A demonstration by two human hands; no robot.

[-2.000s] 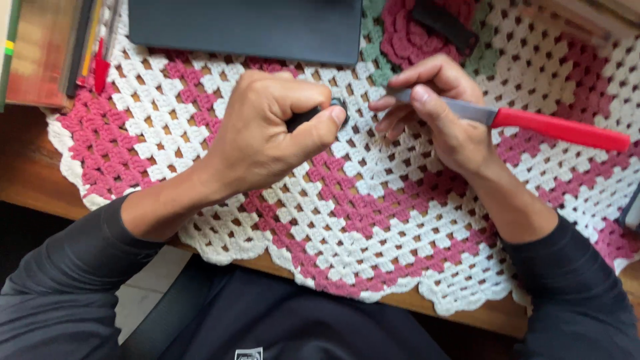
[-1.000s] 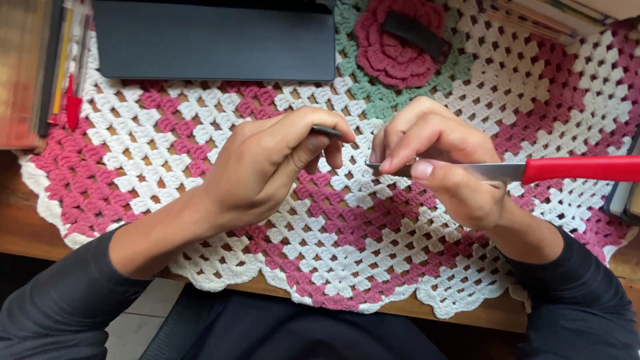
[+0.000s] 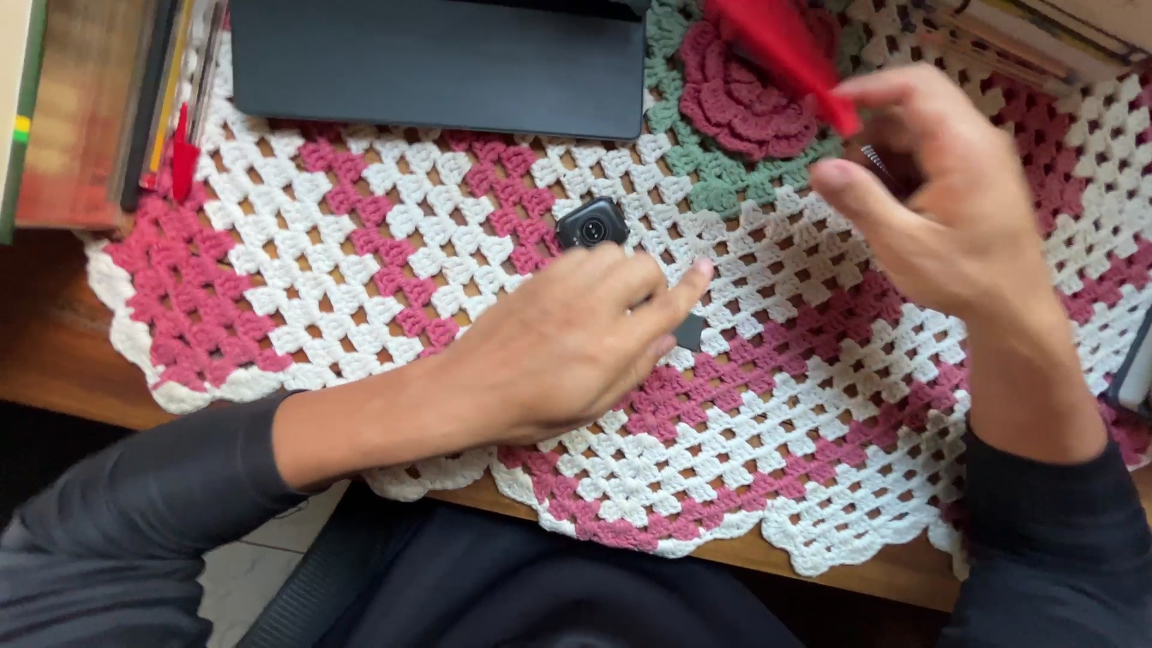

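A small dark smartwatch body without its straps (image 3: 593,225) lies on the crocheted tablecloth (image 3: 765,360), just beyond my left hand (image 3: 576,342). That hand is low over the cloth, its fingers partly bent beside a small dark grey flat piece (image 3: 688,332); whether it grips anything cannot be told. My right hand (image 3: 945,189) is raised at the right and holds a red-handled knife (image 3: 792,58) by its near part, blurred by motion. The knife's blade is hard to make out. Below the knife is the pink crocheted flower (image 3: 751,99) of the cloth.
A dark laptop or tablet case (image 3: 441,67) lies at the back, left of the flower. Books or cases (image 3: 81,117) and a red-tipped item (image 3: 184,160) stand at the far left. More stacked items (image 3: 1017,40) are at the back right. The wooden table edge (image 3: 864,562) runs along the front.
The right hand has moved up, and the knife's red handle now points up and left instead of right. The left hand has lowered to the cloth, and the watch body now lies there.
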